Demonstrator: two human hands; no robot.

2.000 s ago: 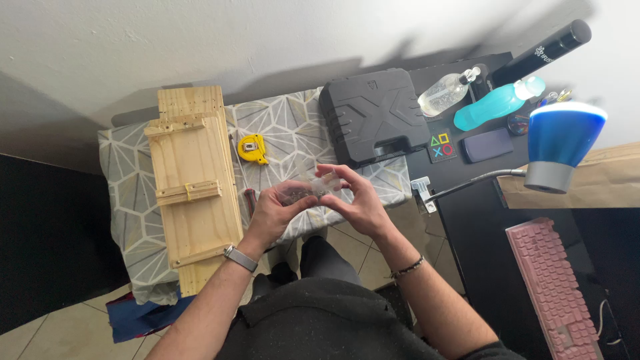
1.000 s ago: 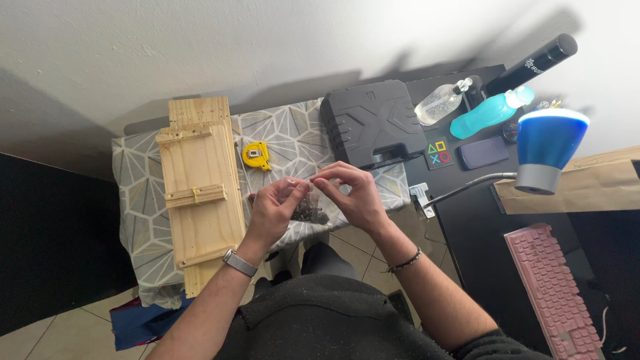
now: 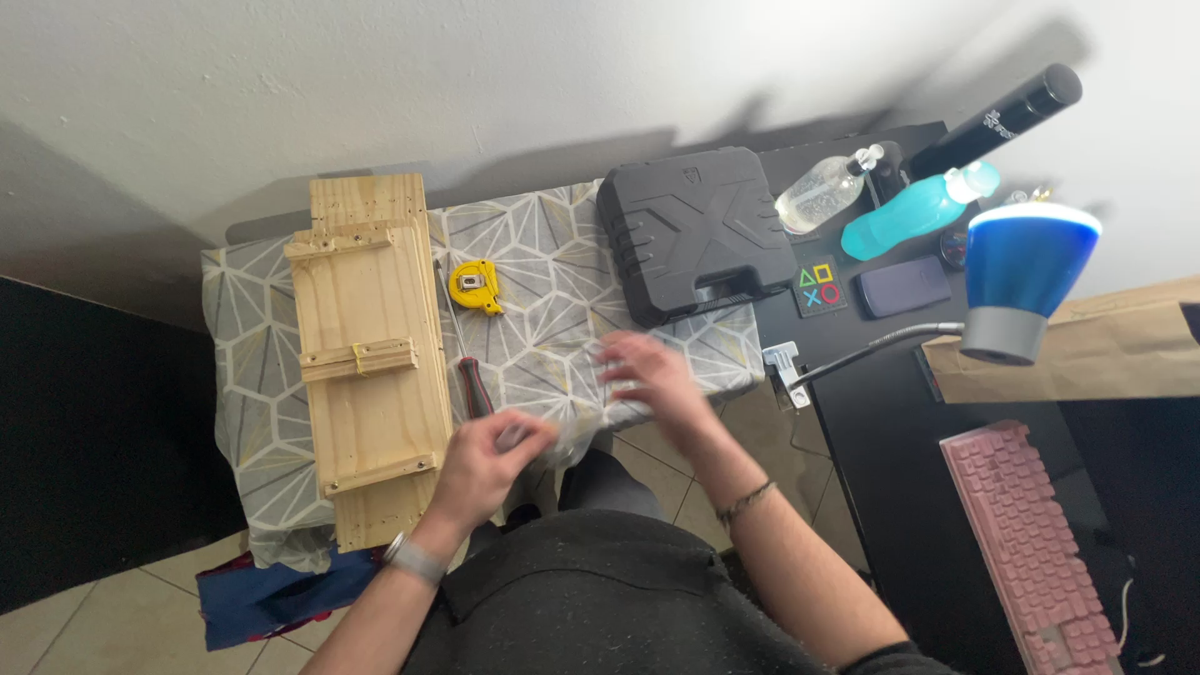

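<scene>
My left hand (image 3: 492,464) pinches a clear plastic bag (image 3: 567,441) near the front edge of the cloth-covered table; motion blurs the bag, and its contents cannot be made out. To its right, my right hand (image 3: 652,380) is raised with its fingers apart and blurred, apparently holding nothing. A screwdriver with a black and red handle (image 3: 474,386) lies just beyond my left hand. Behind it is a yellow tape measure (image 3: 475,287). Pine boards with small wooden cleats (image 3: 375,300) lie stacked on the left.
A black plastic tool case (image 3: 698,230) stands at the back of the patterned cloth (image 3: 534,225). On the black desk at right are a clear bottle (image 3: 825,192), a turquoise bottle (image 3: 905,220), a dark case (image 3: 903,287), a blue clamp lamp (image 3: 1027,272) and a pink keyboard (image 3: 1031,544).
My hands, together at the bag a second ago, are now apart. My right hand has let go of the bag and moved off to the right. The screwdriver shows more fully.
</scene>
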